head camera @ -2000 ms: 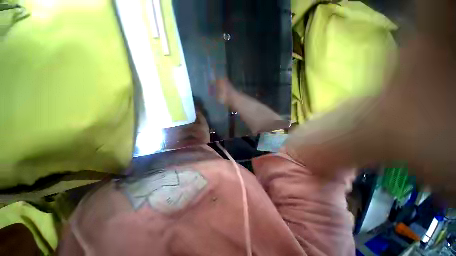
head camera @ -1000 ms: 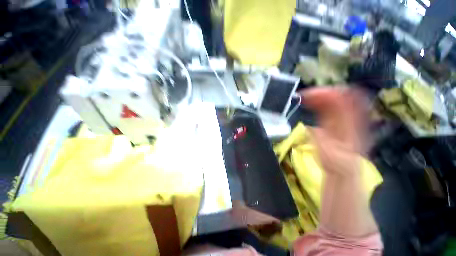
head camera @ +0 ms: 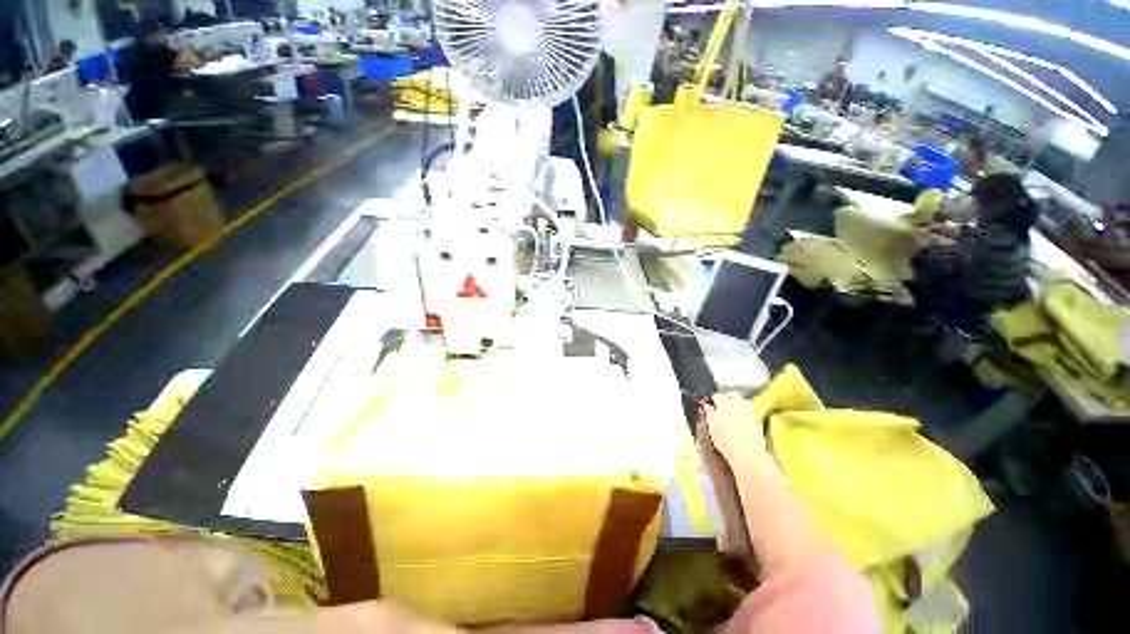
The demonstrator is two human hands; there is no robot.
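A yellow bag body (head camera: 496,539) with two dark brown bands lies at the front of the pale sewing template (head camera: 285,427). Its far part runs under the white machine head (head camera: 471,291) and is washed out by glare. My right hand (head camera: 731,424) is at the right edge of the machine table, its fingers pointing down beside a small red-and-black item (head camera: 704,406); whether it grips this is unclear. My left hand (head camera: 143,588) is large and blurred at the bottom left, cut off by the edge; its fingers are not distinct.
A crumpled yellow pile (head camera: 867,477) lies right of the table. A fringe-like bundle of yellow straps (head camera: 118,477) hangs at left. A control screen (head camera: 740,297) stands behind right, with a hanging yellow tote (head camera: 700,167) and a fan (head camera: 518,43). A person (head camera: 998,248) sits at right.
The view has risen and now shows the whole machine. The bag lies squarer at the front centre. My right hand has come down from the air to the table's right edge. My left hand has appeared.
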